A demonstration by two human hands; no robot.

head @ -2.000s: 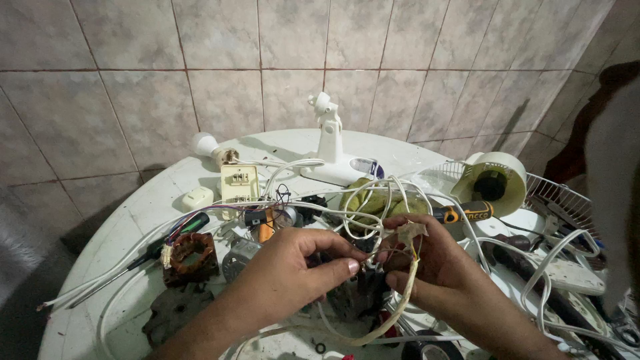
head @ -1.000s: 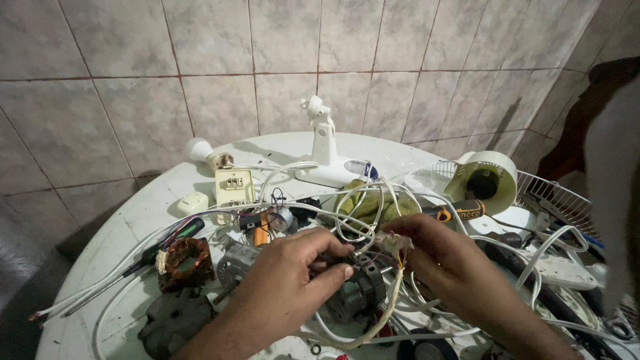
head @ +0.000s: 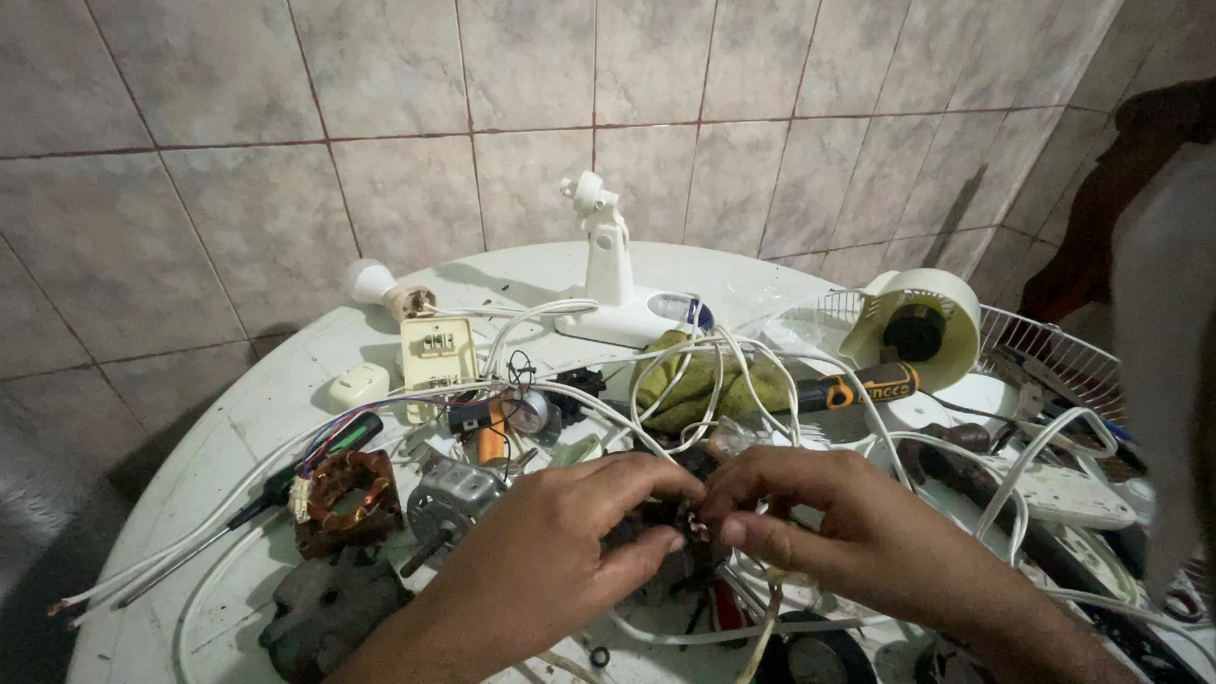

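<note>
Both hands meet over a dark motor part (head: 665,560) near the front middle of the table. My left hand (head: 579,541) pinches a small bare wire end (head: 695,521) between thumb and forefinger. From the right, my right hand (head: 817,532) has its fingertips at the same wire, thumb and forefinger nearly together. The fingers partly hide the motor part. Left of the hands lie a metal motor housing (head: 454,503), a copper-wound stator (head: 350,503) and a grey metal cover (head: 332,608). White cables (head: 722,351) loop behind the hands.
A white fan stand (head: 608,275) stands at the back, beside a green cloth (head: 679,385) and an orange-black tool handle (head: 855,388). A cream fan housing (head: 917,328) rests by a wire fan guard (head: 1054,356). A screwdriver (head: 275,494), socket box (head: 437,356) and light bulb (head: 369,281) lie left.
The fingertips of both hands have drawn together over the motor part. The cream cable, earlier by my right hand's fingers, now hangs lower beneath that hand.
</note>
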